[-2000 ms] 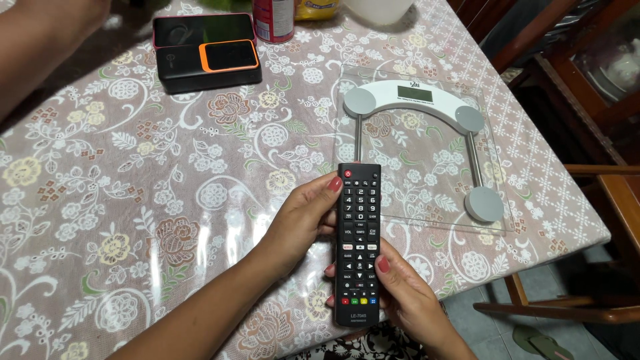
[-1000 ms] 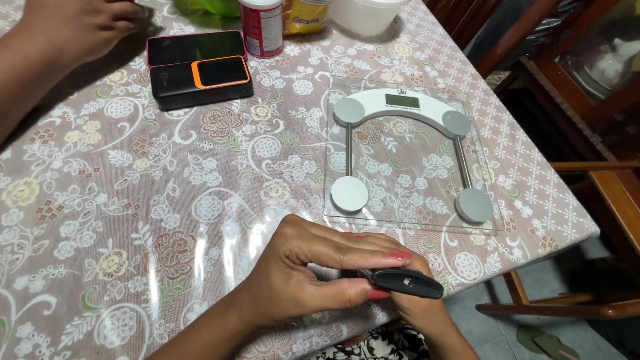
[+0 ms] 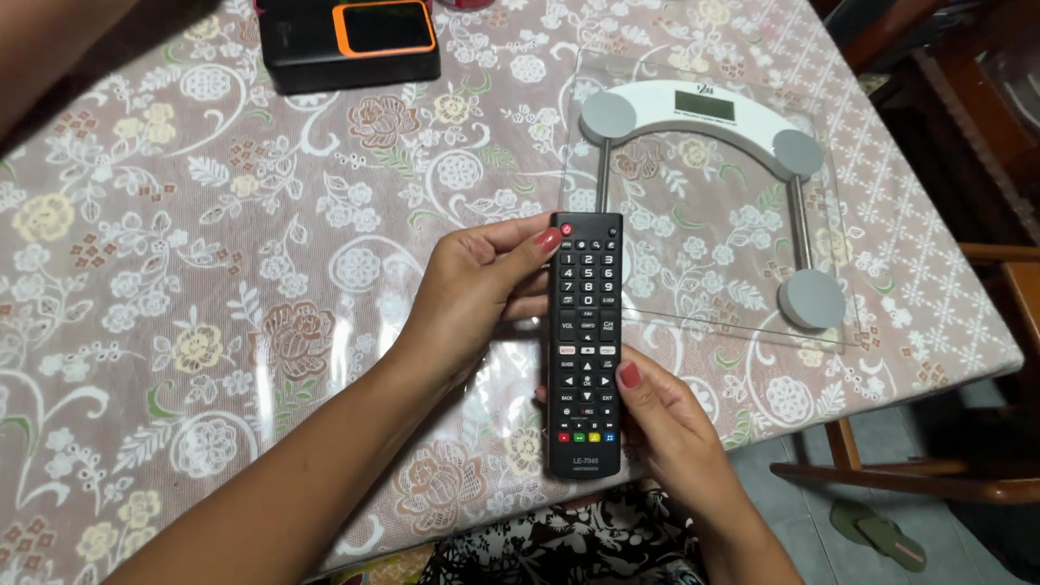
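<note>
A black television remote control (image 3: 587, 345) is held upright in the view, its buttons facing me, over the table's near edge. My left hand (image 3: 487, 280) grips its upper left side, thumb beside the red power button. My right hand (image 3: 670, 406) grips the lower right side, thumb on the edge; some of its fingers are hidden behind the remote. Beyond the remote, to the right, a glass bathroom scale (image 3: 703, 114) with grey round pads and a small display lies on the flowered tablecloth (image 3: 357, 195). The remote hides the scale's lower left pad.
A black case (image 3: 301, 57) with an orange-framed device (image 3: 386, 28) on it lies at the back left. Another person's arm (image 3: 57, 49) reaches in at the upper left. Right of the table stand wooden chair parts (image 3: 902, 479), with a green flip-flop (image 3: 877, 536) on the tiled floor.
One second ago the remote was end-on between my hands; now its button face is turned to me, as it was two seconds ago. The view has moved closer to the table.
</note>
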